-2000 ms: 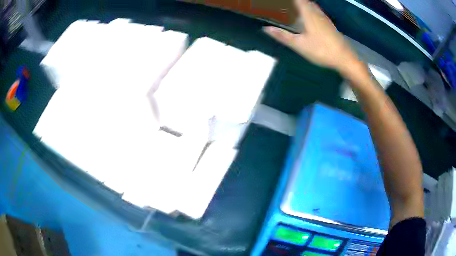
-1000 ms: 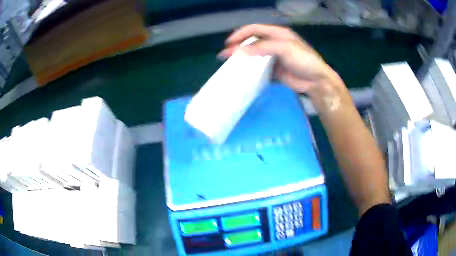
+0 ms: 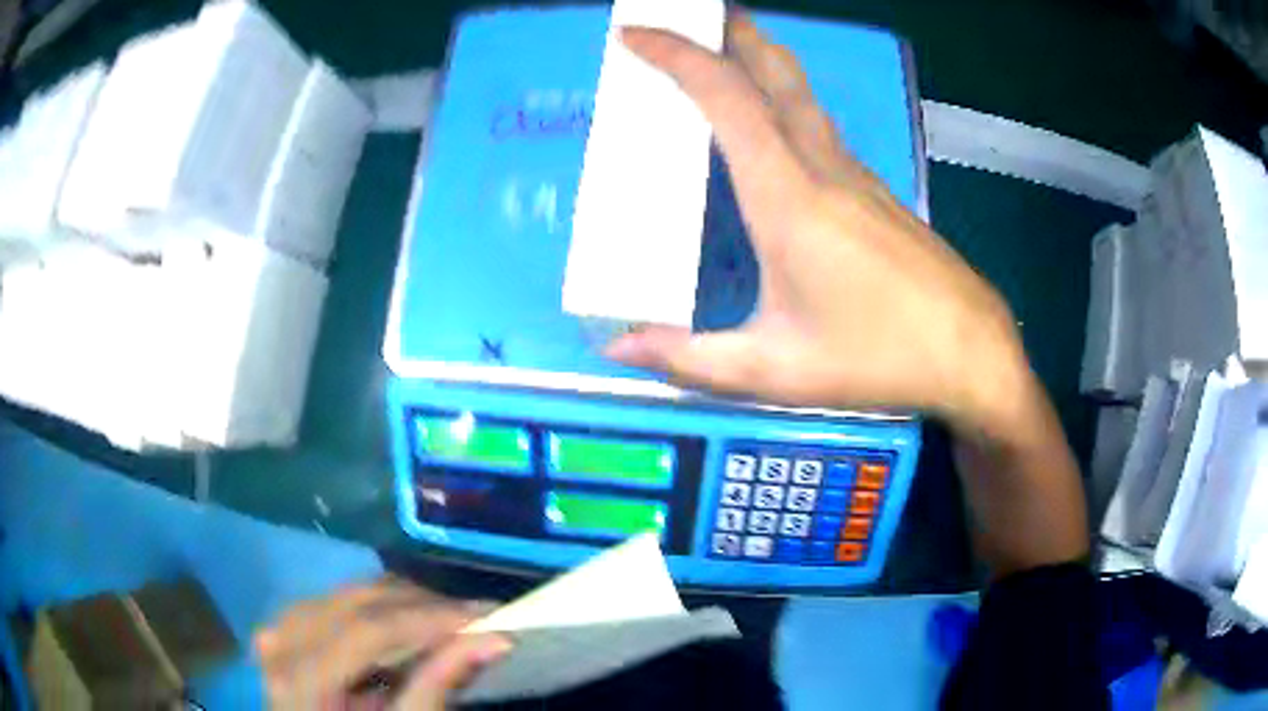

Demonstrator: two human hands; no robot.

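A white product box (image 3: 647, 195) is on the pan of the blue counting scale (image 3: 487, 250), its far end cut off by the top edge. My right hand (image 3: 848, 278) spans the box from the right, fingers across its far part and thumb at its near end. My left hand (image 3: 383, 646) is low in the picture, slightly blurred, in front of the scale. It pinches a pale, folded sticker sheet (image 3: 598, 632) between thumb and fingers. The scale's green displays are lit, but their figures cannot be read.
Stacked white boxes (image 3: 181, 153) stand left of the scale on the dark green bench (image 3: 369, 264). More boxes (image 3: 1196, 264) and loose white pieces stand at the right. A brown carton (image 3: 104, 653) is on the blue floor at the lower left.
The box has gone from tilted in my right hand over the scale's far edge to upright in the view on the pan. My left hand and the sheet have come into view.
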